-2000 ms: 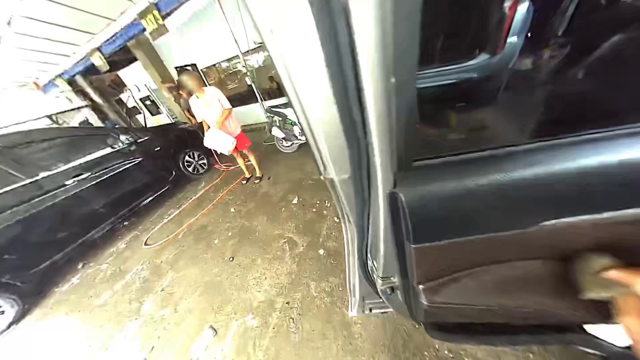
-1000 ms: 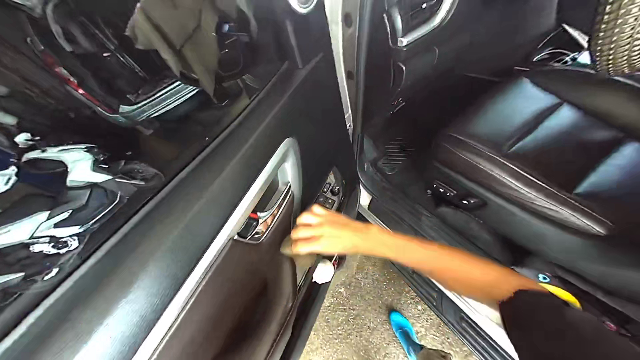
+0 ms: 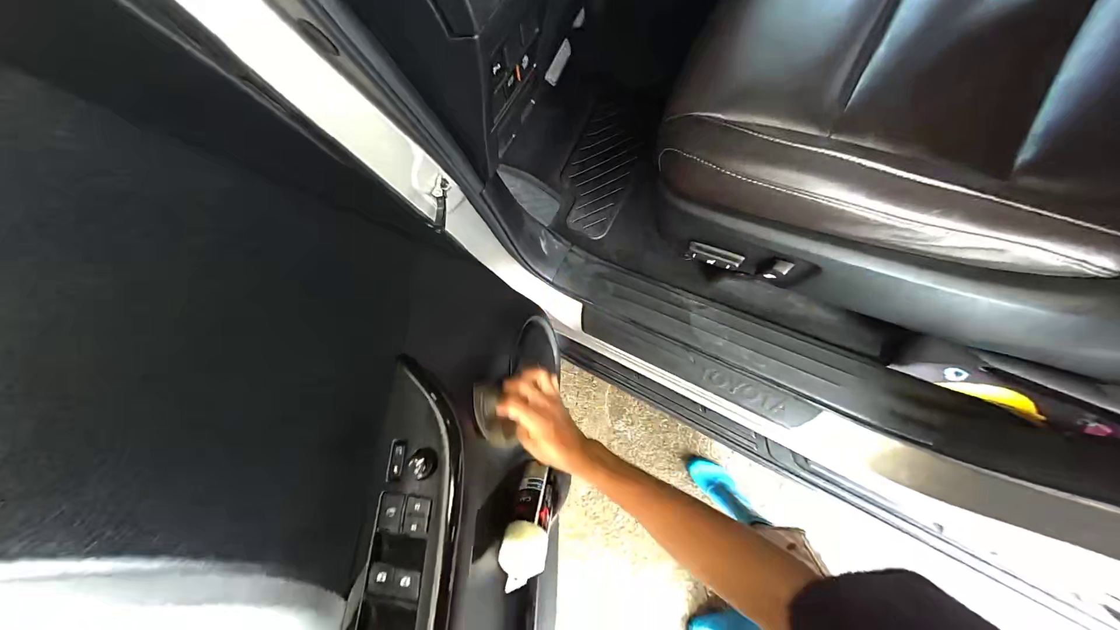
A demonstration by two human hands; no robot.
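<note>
My right hand [image 3: 538,416] reaches in from the lower right and grips a round grey-brown pad [image 3: 493,414], pressed to the lower inner panel of the open car door; both are blurred. The black door speaker [image 3: 535,346] lies just beyond the fingers. Below the hand, the door pocket holds a dark spray can [image 3: 531,490] and a whitish bottle or cloth item [image 3: 523,551]. The window switch panel [image 3: 402,507] is to the left of the pocket. My left hand is out of view.
At the upper right is a dark leather car seat [image 3: 857,175] over the door sill [image 3: 700,350]. A grey, yellow-marked item [image 3: 989,389] lies under the seat's side. Blue footwear [image 3: 717,481] shows on the wet-looking ground below. A door hinge strap [image 3: 440,201] joins door and body.
The view has swung down and closer to the door's front lower part. My right hand has moved from beside the inner door handle to the panel by the speaker.
</note>
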